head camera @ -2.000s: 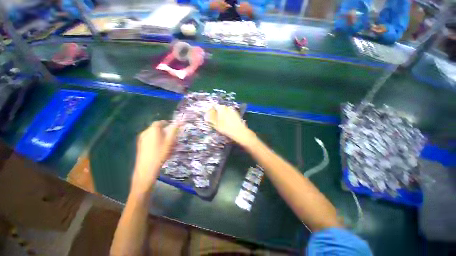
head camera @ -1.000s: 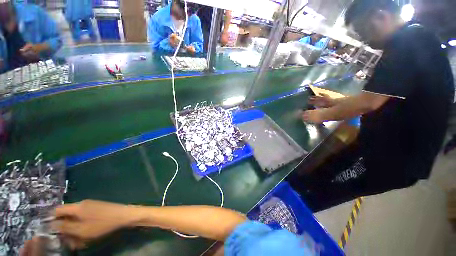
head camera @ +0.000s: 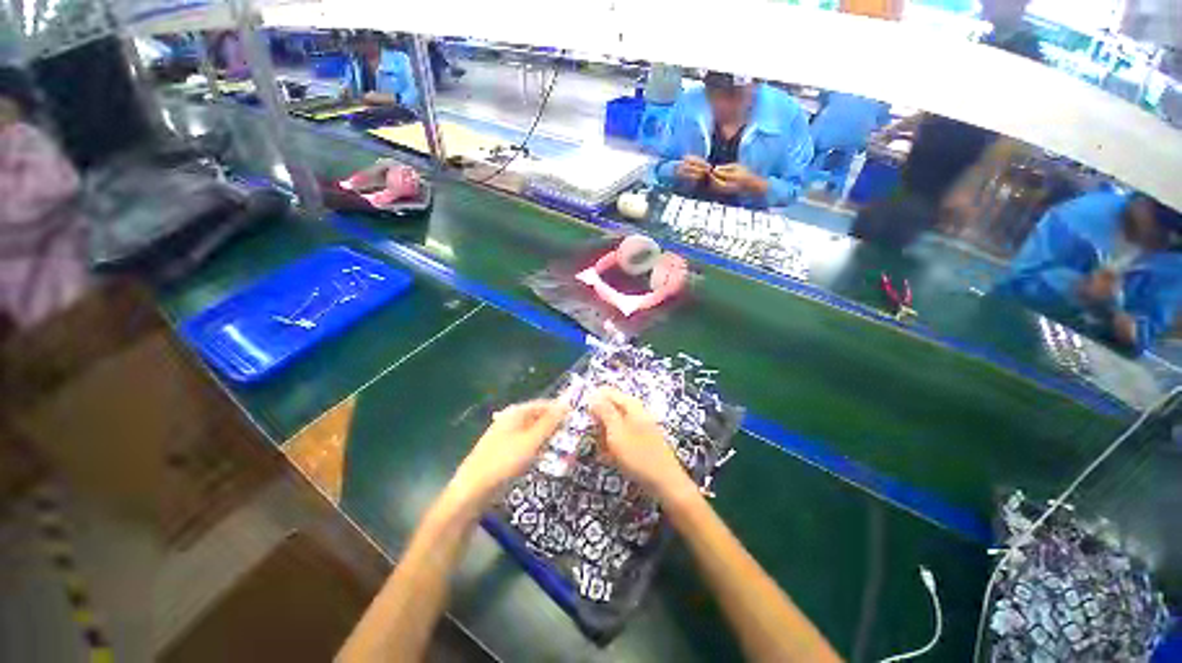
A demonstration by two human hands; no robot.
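A heap of small wired circuit boards (head camera: pixel 603 499) lies on a dark liner in a blue tray (head camera: pixel 534 570) at the centre. My left hand (head camera: pixel 516 447) and my right hand (head camera: pixel 629 434) are close together over the upper part of the heap, fingertips bent inward. Whether either hand pinches a board is too small to tell. The boards under my fingers are hidden.
A blue tray (head camera: pixel 298 311) with a few wired pieces lies left. Pink headphones (head camera: pixel 635 275) lie on a dark sheet on the conveyor (head camera: pixel 830 350). Another board heap (head camera: pixel 1076 589) and a white cable (head camera: pixel 929 619) are right. Workers in blue sit opposite.
The view has swung back left from the right side, where a person in black stood. Both my hands are now over the central heap. The board strip seen earlier beside the tray no longer shows.
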